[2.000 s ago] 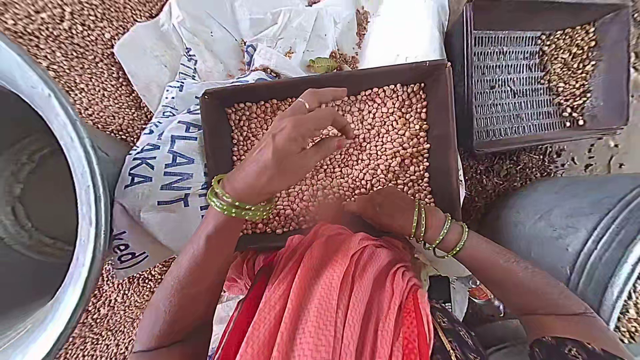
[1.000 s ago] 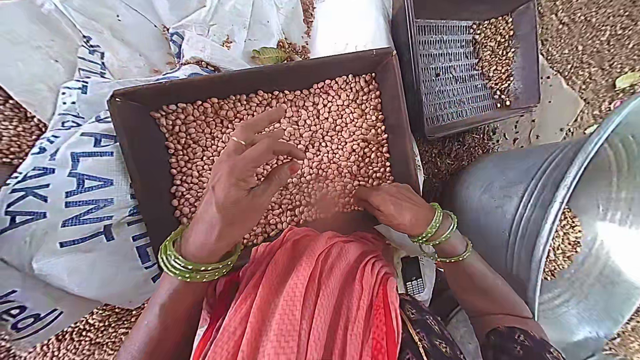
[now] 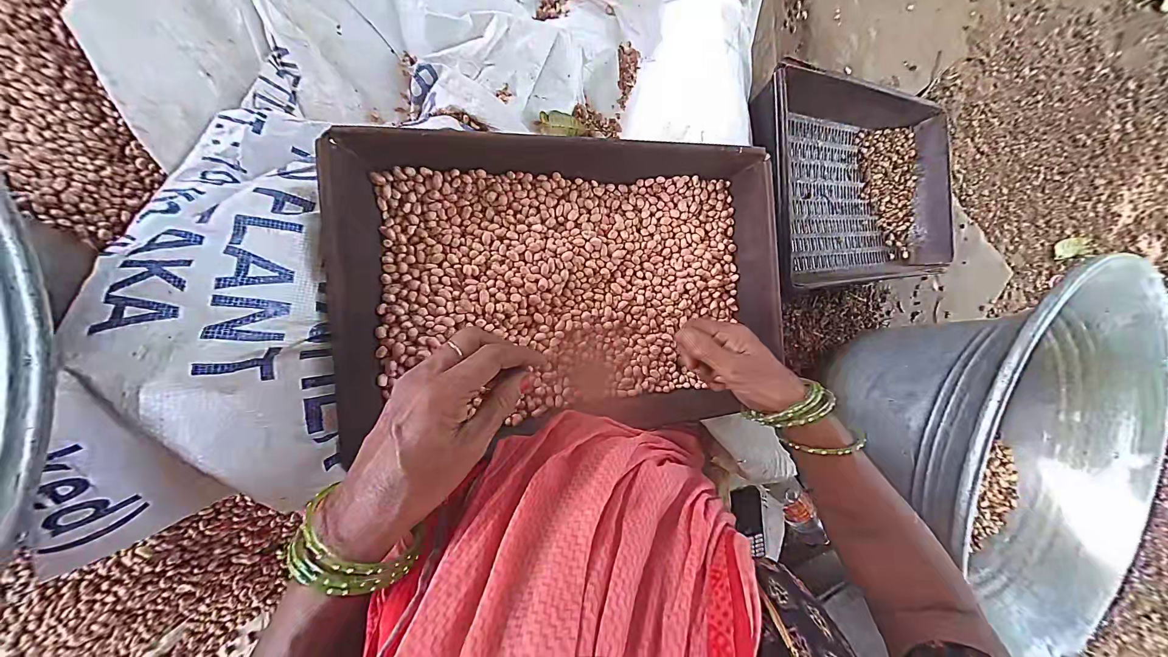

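Note:
A dark rectangular tray (image 3: 547, 155) rests in front of me, with a layer of pinkish-brown nuts or seeds (image 3: 557, 255) in it, perhaps peanuts. Over its lower left corner is my left hand (image 3: 447, 411), wearing a ring and green bangles; thumb and forefinger point right above the nuts, and whether they pinch one is hidden. My right hand (image 3: 735, 360), also with green bangles, lies at the tray's lower right, fingers curled down at the nuts; what they hold cannot be seen. A blurred patch shows between the hands near the tray's lower edge.
White woven sacks (image 3: 237, 274) with blue lettering lie left of and behind the tray. A smaller dark crate (image 3: 935, 192) with a slotted base holds some nuts at upper right. A tilted metal pot (image 3: 1077, 411) stands at right, another metal rim (image 3: 27, 383) at left. Loose nuts (image 3: 182, 575) cover the ground.
My left hand has moved down from over the middle of the nuts to the tray's lower left. My right hand has shifted toward the tray's right side. The view has swung about.

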